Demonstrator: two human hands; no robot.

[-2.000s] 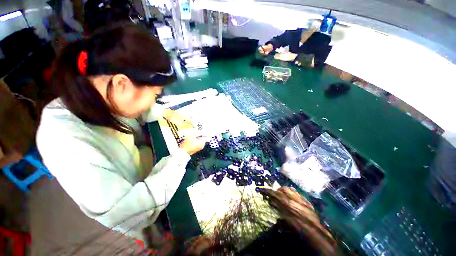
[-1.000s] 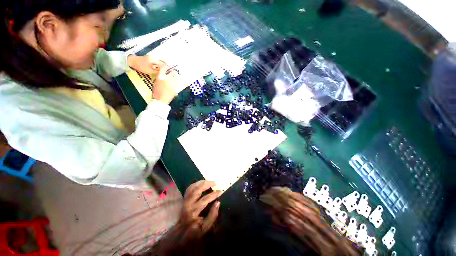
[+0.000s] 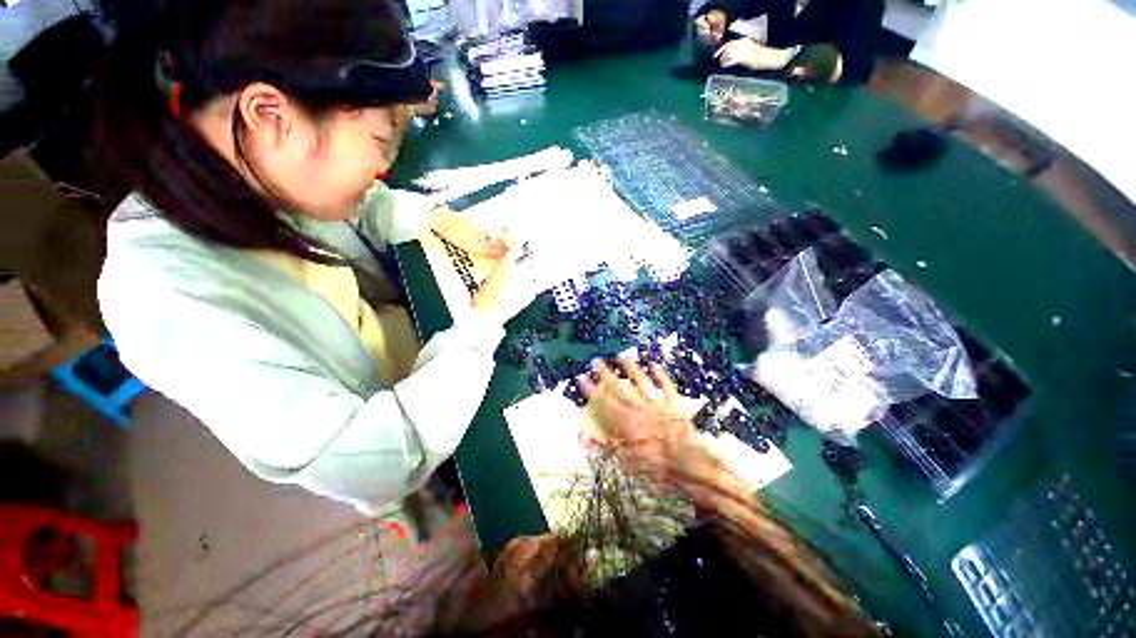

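Note:
Small glossy black parts [image 3: 688, 327] lie in a loose heap, partly on the far edge of a white paper sheet [image 3: 551, 446]. My right hand [image 3: 635, 405] reaches over the sheet with its fingers apart, touching the near side of the heap; nothing is seen gripped in it. My left hand [image 3: 538, 563] is blurred at the sheet's near corner, largely covered by strands of hair, so its fingers cannot be made out. Hair also hides the lower part of the sheet.
A person at the left works on a yellowish sheet [image 3: 451, 277]. A black-pocket tray [image 3: 953, 430] bears a crumpled clear bag [image 3: 903, 337]. A pen-like tool [image 3: 891, 542] and clear blister tray [image 3: 997, 580] lie right. Another person's hands and a clear box [image 3: 745, 100] are at the far side.
My right hand has moved from the near dark heap up and left onto the black parts over the sheet. The view has tilted up, and the white tabbed plates have left the picture.

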